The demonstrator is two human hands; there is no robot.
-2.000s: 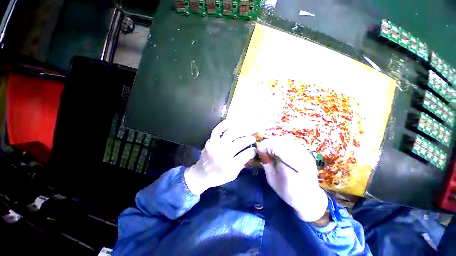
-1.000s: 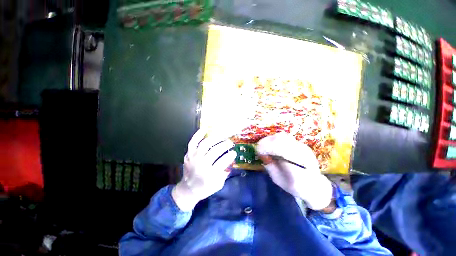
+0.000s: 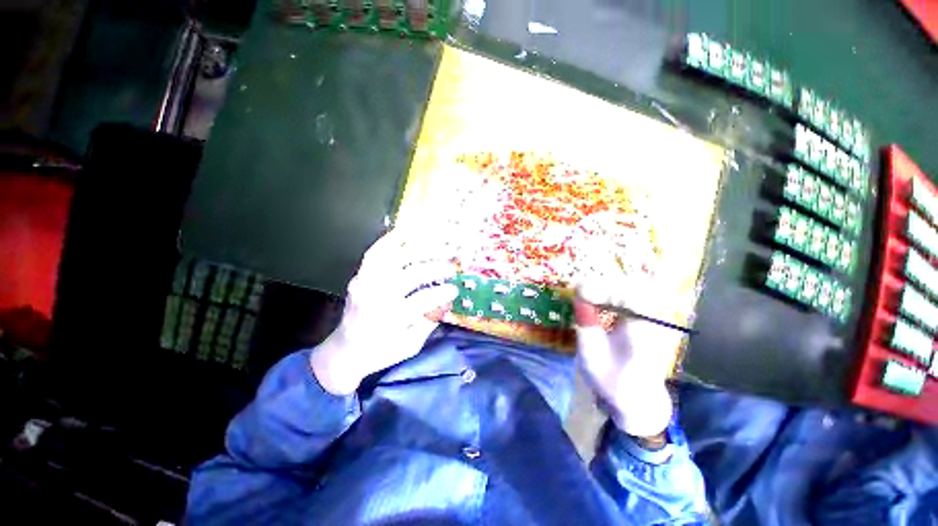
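Note:
A green PCB panel lies flat between my hands over the near edge of the yellow work board. My white-gloved left hand grips its left end. My white-gloved right hand is at its right end and holds a thin dark pointed tool, which sticks out to the right. Whether my right fingers also hold the panel is blurred. Red-brown bits cover the middle of the board.
Rows of panels lie right of the board, beside a red pallet with panels. Another panel is at the top left. A black tray holds green panels at the lower left. Another person's blue sleeve is at the lower right.
The panel, hidden by my hands at first, now shows at greater length. My right hand has moved right, away from my left hand. The view has shifted, bringing in the red pallet.

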